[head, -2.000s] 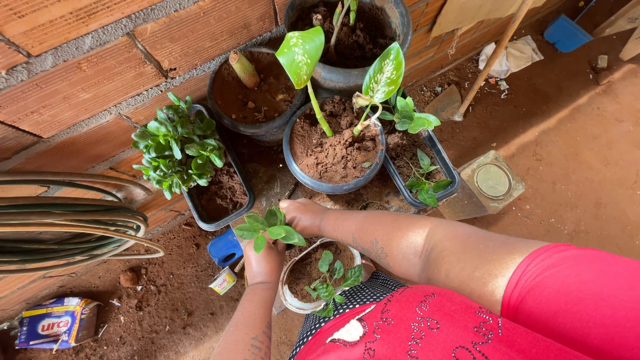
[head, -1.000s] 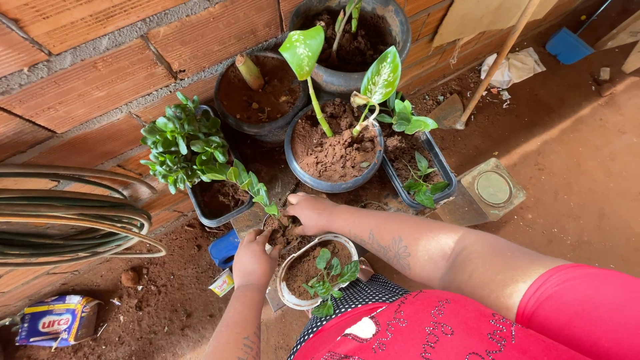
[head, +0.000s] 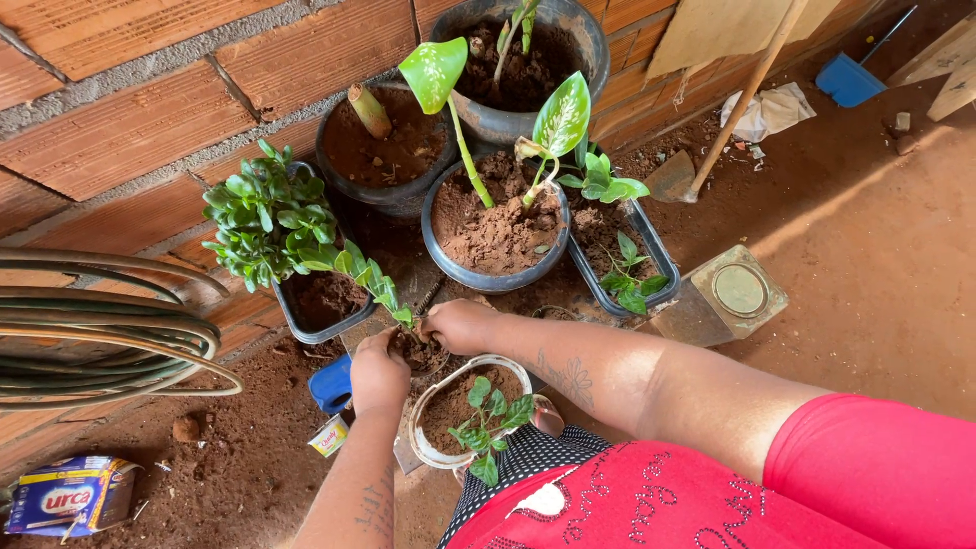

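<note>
A leafy green cutting (head: pixel 370 280) leans up and left from a small container of dark soil (head: pixel 421 357). My left hand (head: pixel 379 371) rests at the left side of that soil, its fingertips by the stem's base. At the right side my right hand (head: pixel 457 326) has its curled fingers in the soil near the stem; whether it grips anything is hidden. Just below stands a round white pot (head: pixel 427 450) with a small leafy plant (head: pixel 482 427). Behind my hands is a round dark pot (head: pixel 496 280) holding soil and a dieffenbachia (head: pixel 563 118).
Rectangular planters stand left (head: pixel 324 335) and right (head: pixel 663 267). Farther back are two round pots (head: pixel 404 200) (head: pixel 591 46) by the brick wall. A coiled hose (head: pixel 114 328) lies left, a blue plastic container (head: pixel 332 383) beside my left hand, and a long-handled hoe (head: pixel 675 179) at right.
Two seconds ago the cutting was upright in my left hand, above the ground. Now its base is at the soil between both hands, and it leans left.
</note>
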